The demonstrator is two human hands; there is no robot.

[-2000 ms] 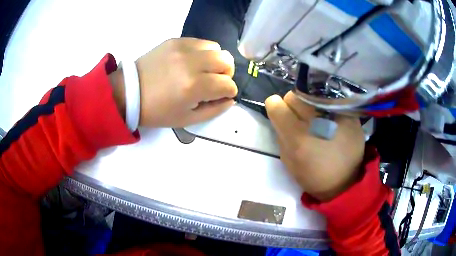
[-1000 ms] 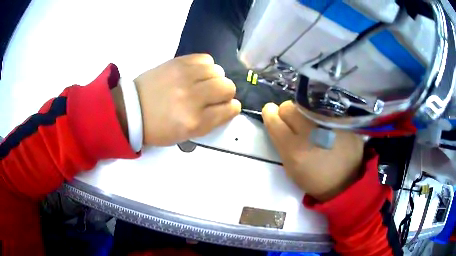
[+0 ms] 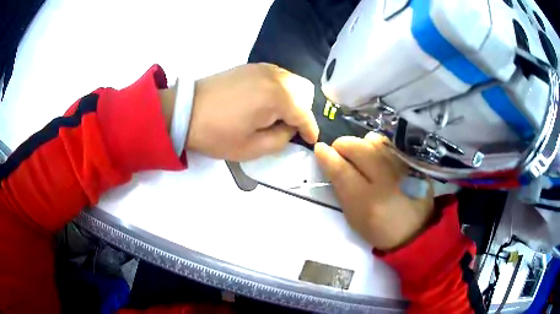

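Observation:
A black cloth panel [image 3: 285, 37] lies flat on the white table, running from the top centre to under the sewing machine head [image 3: 442, 73]. My left hand [image 3: 255, 113] pinches the near edge of the panel between thumb and fingers. My right hand [image 3: 374, 187] holds the same edge, its fingertips touching those of my left hand. Both hands are just in front of the yellow marks [image 3: 330, 110] beside the needle area. The needle and presser foot are hard to make out beneath the head.
The slide cover [image 3: 288, 175] is flush with the table below my hands. A small brownish metal plate [image 3: 326, 275] lies near the ruler-marked curved front edge [image 3: 184, 265]. Dark cables [image 3: 505, 260] hang at the lower right.
My hands have come together at the cloth edge, closing the gap between them. The machine head, cloth and table appear shifted right and down in the view.

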